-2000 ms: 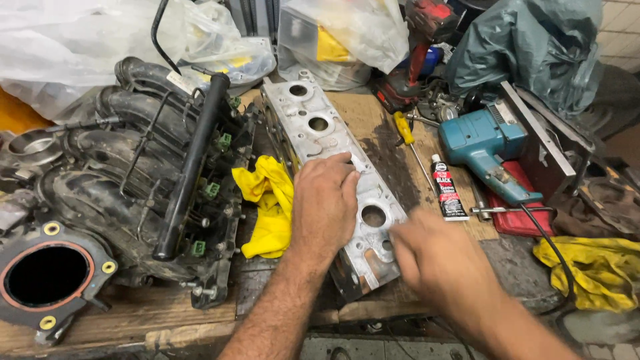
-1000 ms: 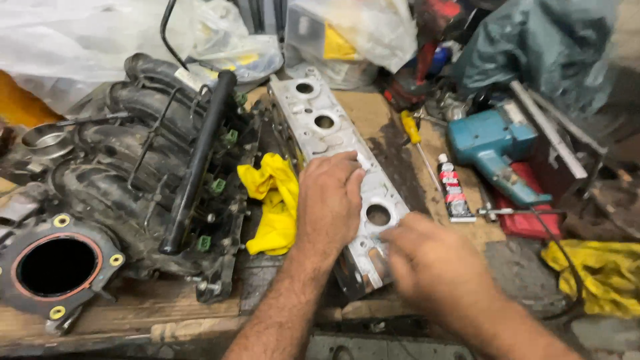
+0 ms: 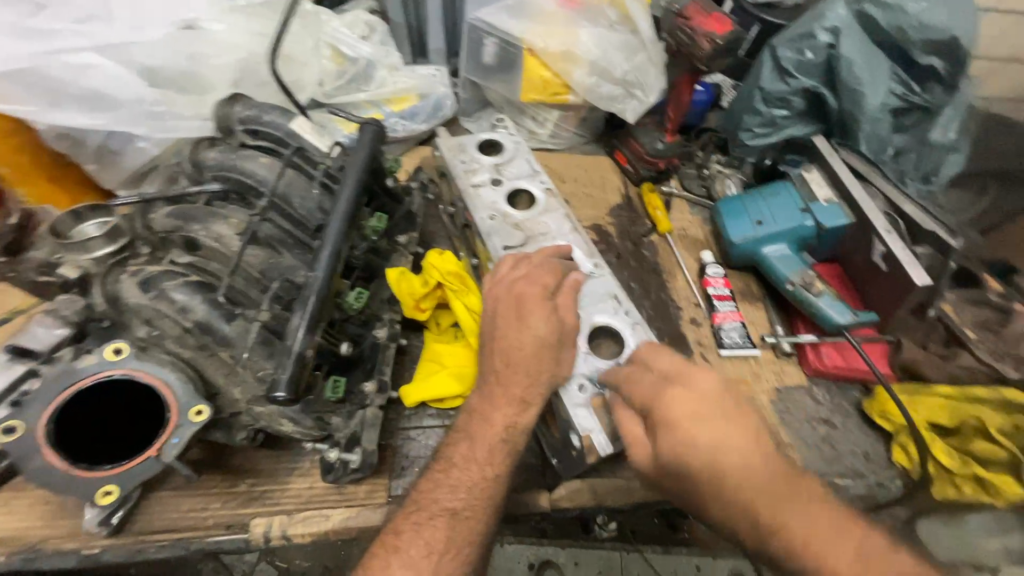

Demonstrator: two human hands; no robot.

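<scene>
A long metal cylinder head [image 3: 552, 232] with several round ports lies slantwise on the bench. My left hand [image 3: 532, 316] rests on its middle, covering part of the face between ports. My right hand [image 3: 680, 424] is blurred at the near end, fingertips at the right edge below the nearest port [image 3: 606, 342]; whether it holds something small cannot be told. A yellow cloth [image 3: 440, 328] lies left of my left hand. Beyond it sits a dirty black plastic intake manifold [image 3: 224, 264] with a black rail [image 3: 332, 264] across it.
Right of the part lie a yellow-handled screwdriver [image 3: 658, 210], a black-and-red sealant tube [image 3: 726, 308], a teal corded power tool [image 3: 788, 232] and another yellow cloth [image 3: 960, 440]. A red cordless tool [image 3: 680, 88] and plastic bags [image 3: 576, 56] stand behind. The bench's front edge [image 3: 320, 524] runs nearby.
</scene>
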